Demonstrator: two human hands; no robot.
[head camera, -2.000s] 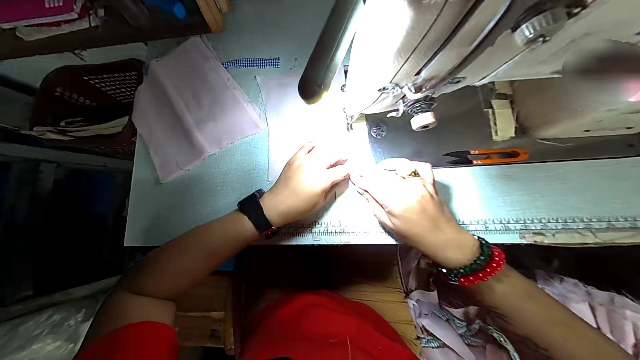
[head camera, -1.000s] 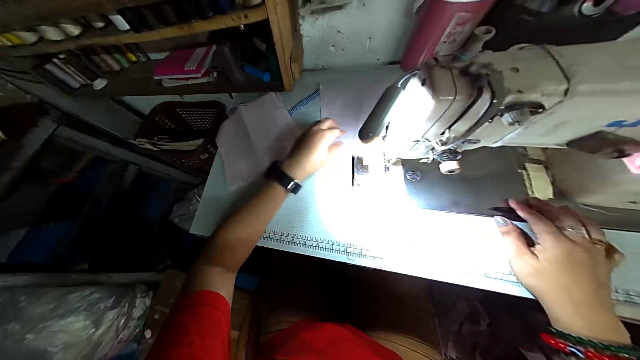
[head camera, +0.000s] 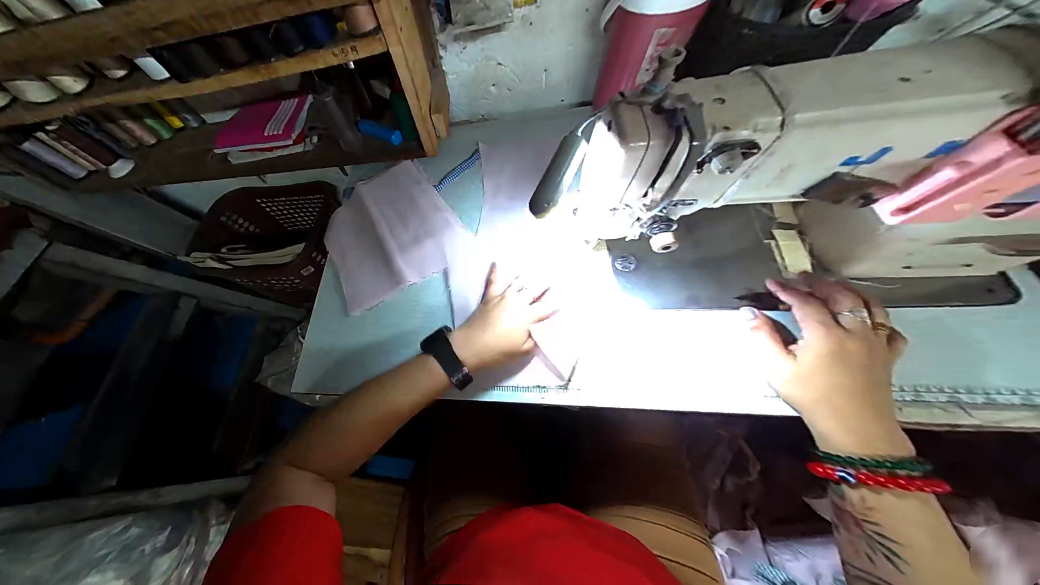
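My left hand (head camera: 508, 323) lies spread on a pale pink fabric piece (head camera: 554, 355) at the table's front edge, left of the sewing machine (head camera: 650, 162). Around my right hand (head camera: 837, 349), at the right of the machine bed (head camera: 699, 276), the fingers are curled over thread snips (head camera: 764, 301), whose dark blades stick out to the left. Another pale fabric piece (head camera: 394, 231) lies flat farther left, with a blue checked strip (head camera: 457, 171) beside it. Glare from the lamp hides the needle area and part of the cloth.
A brown perforated basket (head camera: 276, 213) holding cloth stands left of the table. Behind it are wooden shelves (head camera: 244, 77) with thread spools and a pink notebook (head camera: 264, 123). A pink bottle (head camera: 650, 49) stands behind the machine. A ruler strip (head camera: 528, 389) runs along the table's front edge.
Two seconds ago my hands were close together at the fabric and the orange-handled snips lay loose. My right hand has moved right to the snips. My left hand has come back toward the front edge since one second ago.
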